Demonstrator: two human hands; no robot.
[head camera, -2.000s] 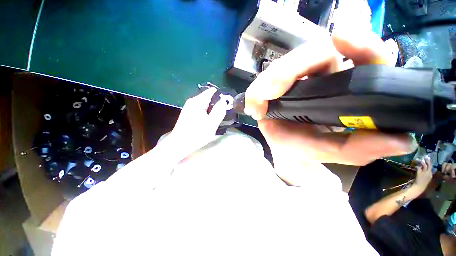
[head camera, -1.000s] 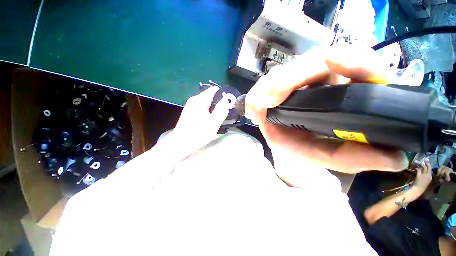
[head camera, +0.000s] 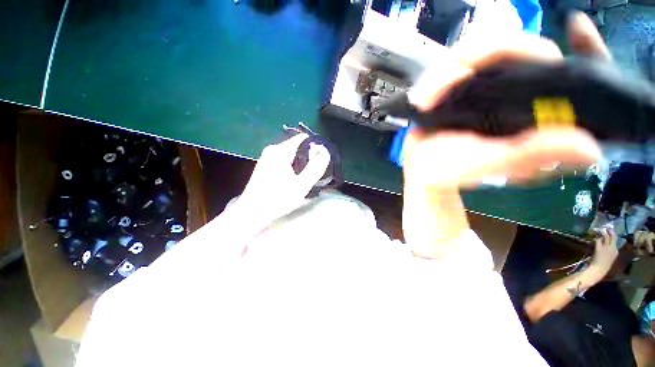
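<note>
My left hand holds a round black housing at the bench edge, with a white spot near my fingertips and thin wire ends sticking out above. My right hand is gripped around the black electric screwdriver, which has a yellow label. The hand and tool are blurred. The screwdriver's front end points left, at the metal pickup of the screw feeder, apart from the housing. Whether the tip touches the feeder cannot be told.
A cardboard box of black parts with white rings stands below the bench edge at left. White pieces in a blue tray lie behind my right hand. Another person's arm is at lower right. The green bench top spans the upper left.
My right hand has moved the screwdriver up and right, away from the housing to the feeder's near end. My left hand still holds the housing in nearly the same place.
</note>
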